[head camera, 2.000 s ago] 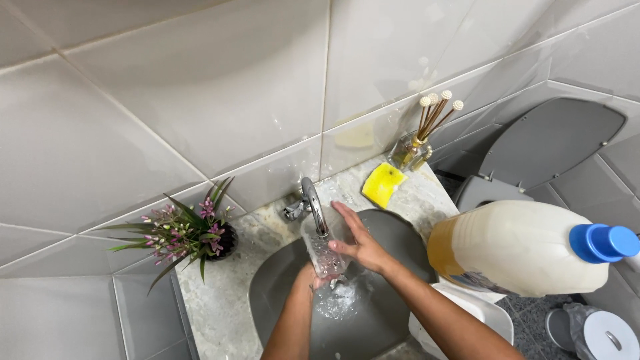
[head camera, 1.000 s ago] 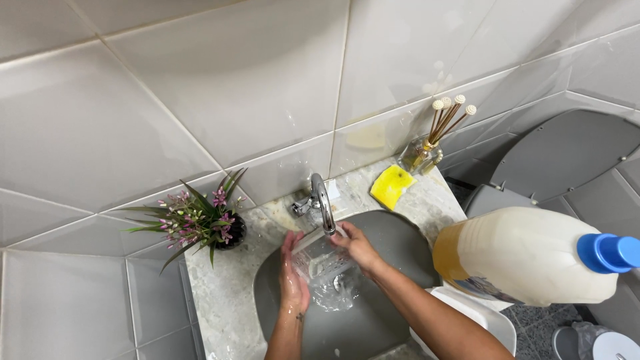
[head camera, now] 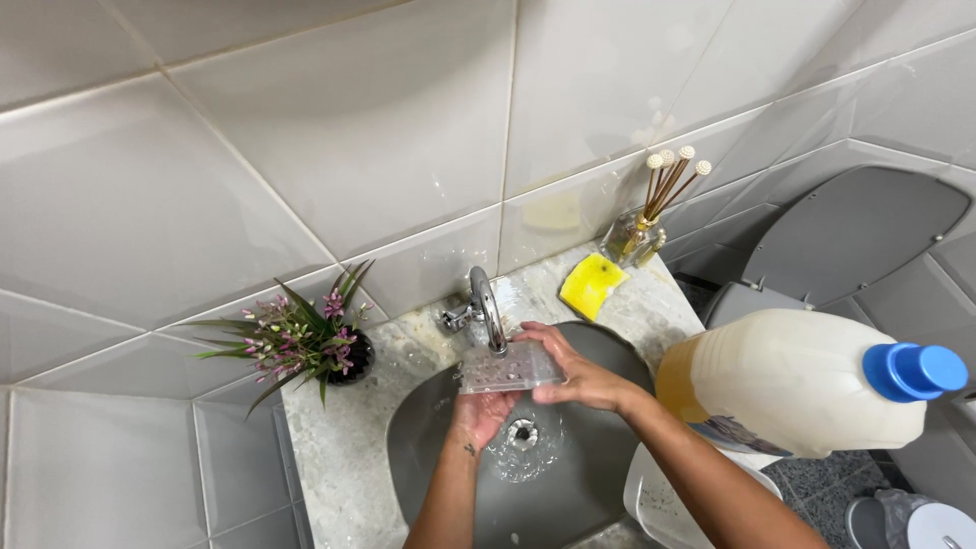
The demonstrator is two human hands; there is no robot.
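Observation:
A clear plastic container, wet and dotted with drops, is held just under the spout of the chrome faucet. My right hand grips its right end, fingers behind and thumb in front. Beneath it, my left hand supports the underside, its fingers partly hidden by the container. Water splashes around the drain of the grey sink basin. On the marble counter behind the basin lies a yellow sponge.
A potted plant stands left of the faucet, a reed diffuser at the back right corner. A large jug with a blue cap and a white plastic tub are at the right. Beyond are a grey toilet lid and a bin.
The container has turned in my hands and now lies more level under the spout. My left hand has moved from the container's left side to beneath it.

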